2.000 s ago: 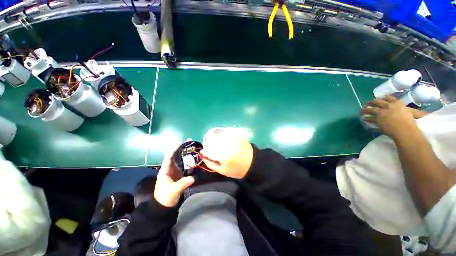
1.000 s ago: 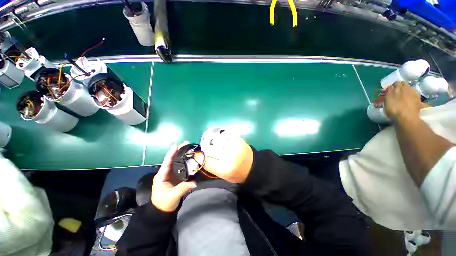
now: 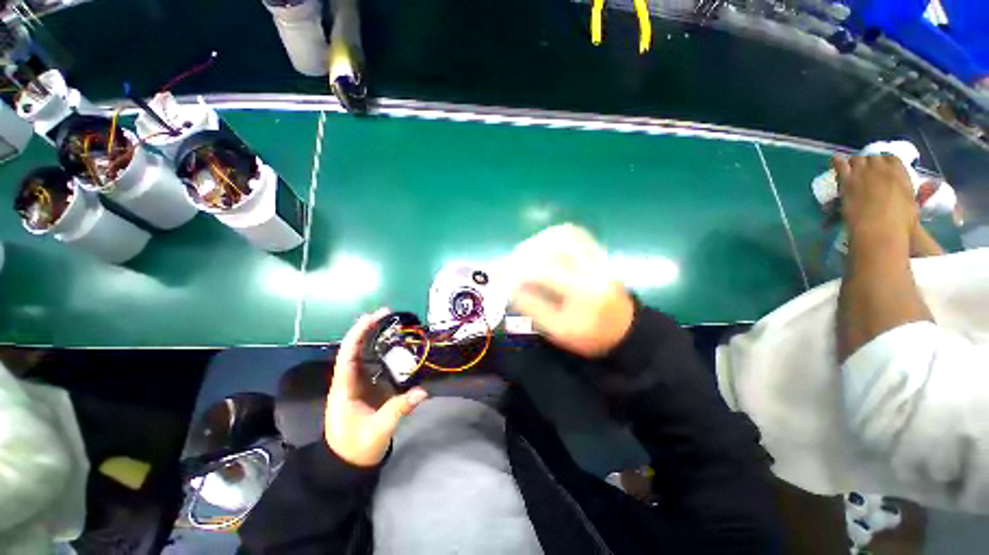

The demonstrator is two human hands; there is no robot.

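My left hand (image 3: 361, 407) holds the black round head (image 3: 397, 349), its open side with wires and a white patch facing up. Orange, red and dark wires run from it to a white housing (image 3: 464, 295) at the bench's front edge, whose end with a dark round opening faces me. My right hand (image 3: 575, 298) is blurred, raised just right of the housing and apart from the opening; its fingers are blurred, and whether it holds anything is unclear.
Several white housings with black wired heads (image 3: 220, 179) stand at left on the green bench (image 3: 521, 184). A bar with a dark tip (image 3: 348, 81) and yellow-handled pliers (image 3: 621, 22) are at the back. At right, a person's hands (image 3: 881, 206) handle white units.
My right hand has moved right, off the white housing, uncovering its dark round opening and the wires. My left hand keeps hold of the black head. The neighbour's hands have shifted over their units.
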